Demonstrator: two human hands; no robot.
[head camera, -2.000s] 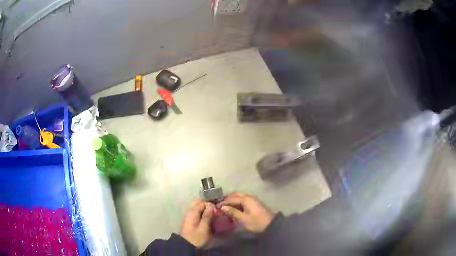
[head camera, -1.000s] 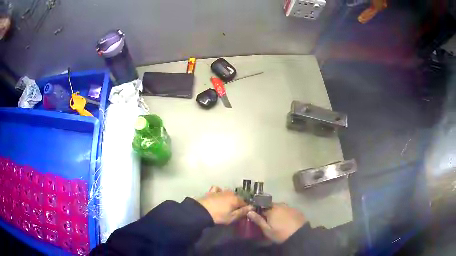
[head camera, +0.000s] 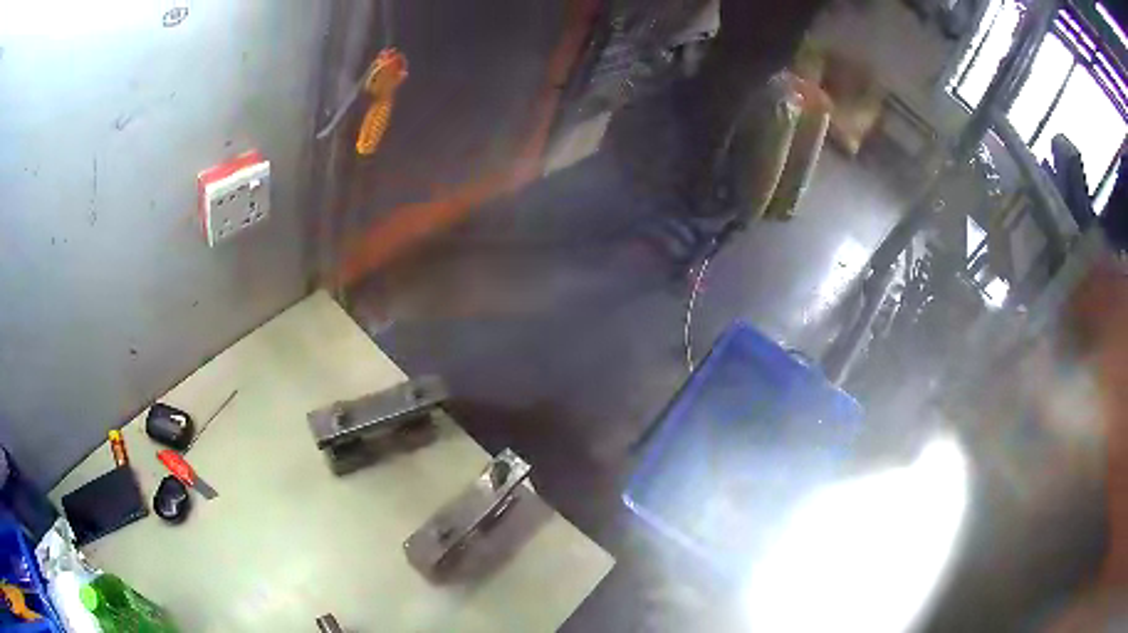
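Neither of my hands shows in the head view. Two grey steel mould inserts lie on the pale bench (head camera: 278, 532). One insert (head camera: 377, 414) lies near the bench's back right edge. The other insert (head camera: 468, 517) lies slanted nearer me by the right edge. A small metal piece (head camera: 328, 623) is cut off by the bottom rim; what it belongs to is hidden. No pink part can be made out.
At the bench's left are a black flat rectangle (head camera: 104, 505), black rounded objects (head camera: 170, 425), a red cutter (head camera: 177, 465) and a green bottle (head camera: 118, 606). A blue tote (head camera: 742, 445) stands right of the bench. A socket (head camera: 235, 200) is on the panel.
The view has swung right and up. My hands and the insert with posts that they held have left the picture, except a small metal tip at the bottom. The right blue tote now shows clearly.
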